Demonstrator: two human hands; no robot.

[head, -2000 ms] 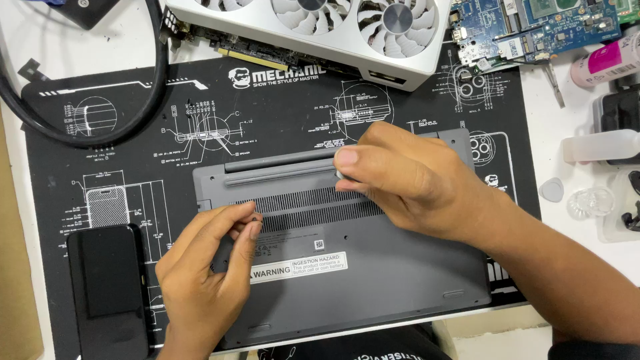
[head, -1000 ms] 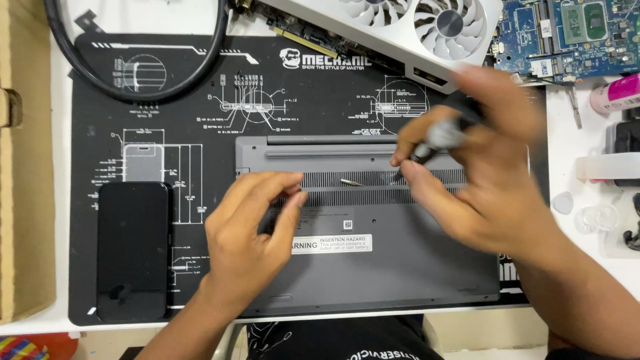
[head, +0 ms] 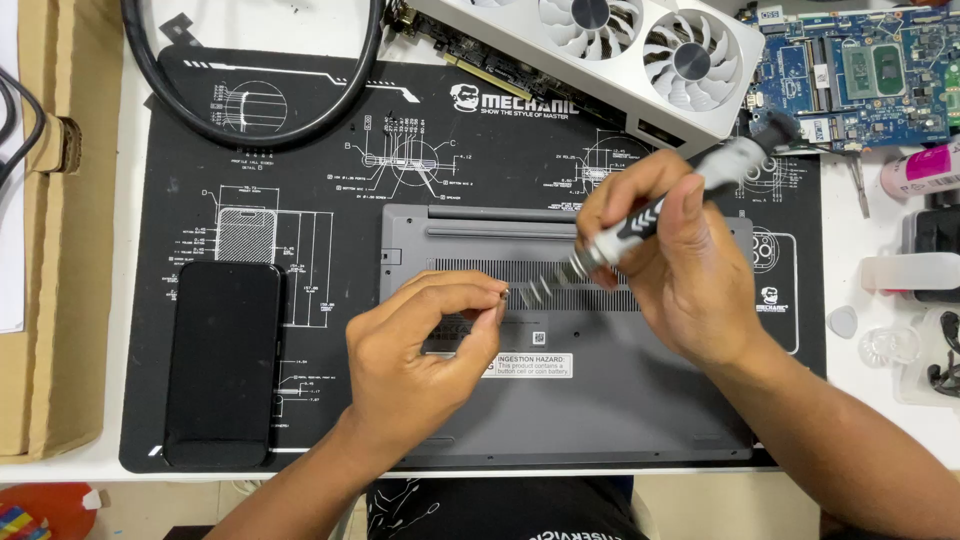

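Note:
A dark grey laptop (head: 600, 412) lies bottom side up on a black printed work mat (head: 315, 405). Over its left part, my left hand (head: 427, 345) pinches a tiny metal piece (head: 505, 294), perhaps a screw, between thumb and fingertips. My right hand (head: 675, 255) grips a black and grey screwdriver (head: 637, 221) above the vent slots. The driver slants down to the left, and its blurred tip is near the tiny piece; whether they touch cannot be told.
A black phone (head: 223, 364) lies left of the laptop, below a thick black cable (head: 247, 139). Behind are a white graphics card (head: 637, 90) and a blue circuit board (head: 907, 45). Tweezers (head: 857, 187), a translucent bottle (head: 911, 271) and a guitar-pick-shaped piece (head: 841, 322) are at right, a cardboard box (head: 67, 300) at left.
The screwdriver, blurred in my right hand one second ago, now slants toward my left fingertips. A small metal bit that lay on the vent slots then no longer shows there.

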